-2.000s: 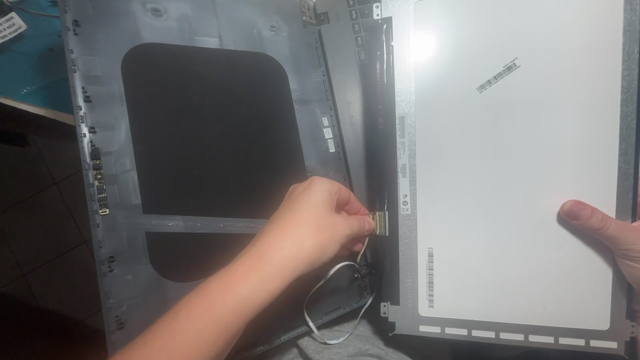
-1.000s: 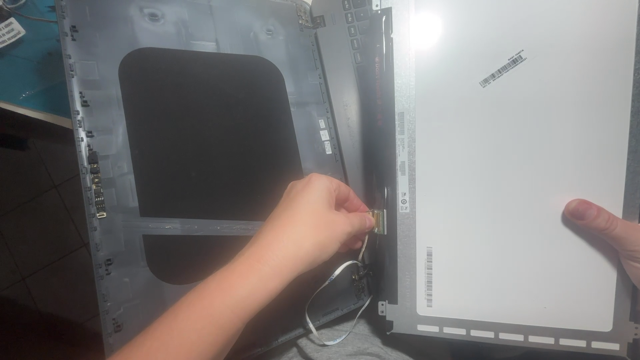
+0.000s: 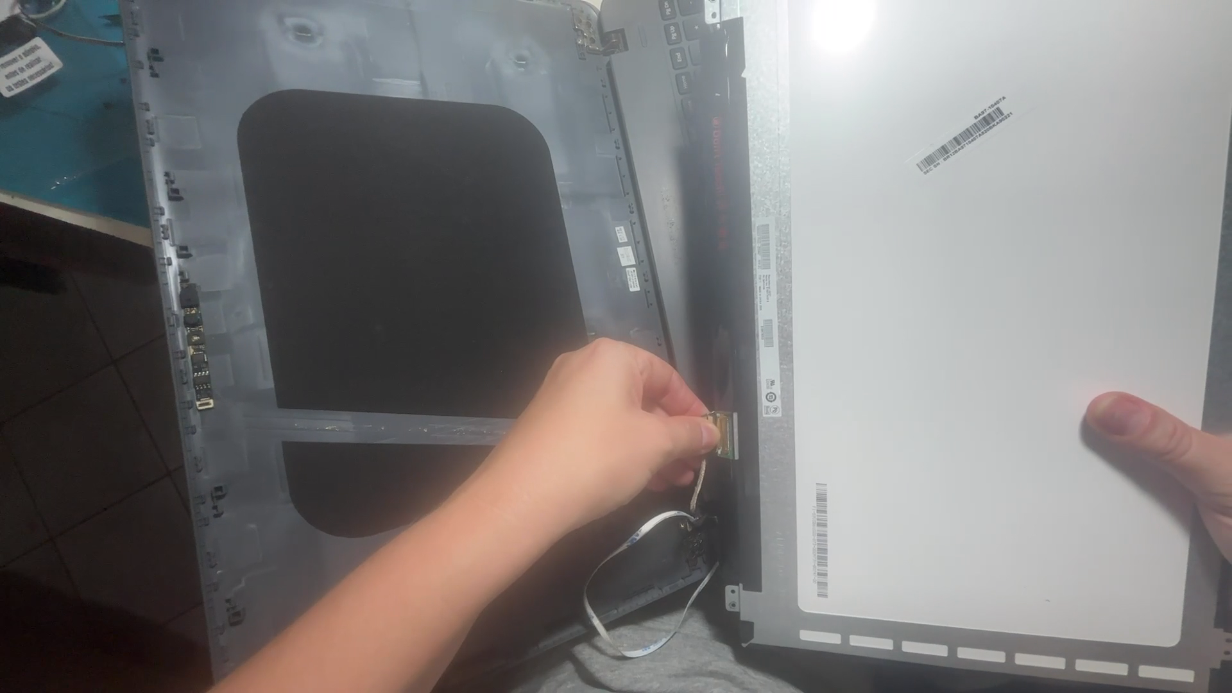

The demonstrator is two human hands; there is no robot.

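My left hand [image 3: 626, 423] pinches the display cable connector [image 3: 724, 435] between thumb and fingertips, at the left edge of a laptop LCD panel. The panel's white and metal back [image 3: 991, 337] faces me. At its right side my right hand [image 3: 1160, 448] holds the panel, thumb flat on the back and the other fingers hidden. From the connector a thin cable [image 3: 698, 486] runs down, and a white looped cable [image 3: 602, 587] hangs below. Whether the connector is fully seated cannot be seen. Under my left forearm lies the laptop's display lid [image 3: 423, 428], inner side up, with a large black sheet [image 3: 404, 250].
Part of the laptop's keyboard [image 3: 679, 58] shows between lid and panel. A small camera board [image 3: 197, 346] sits along the lid's left edge. A blue work surface [image 3: 77, 125] with a labelled item lies at the upper left. Grey fabric [image 3: 674, 664] is at the bottom.
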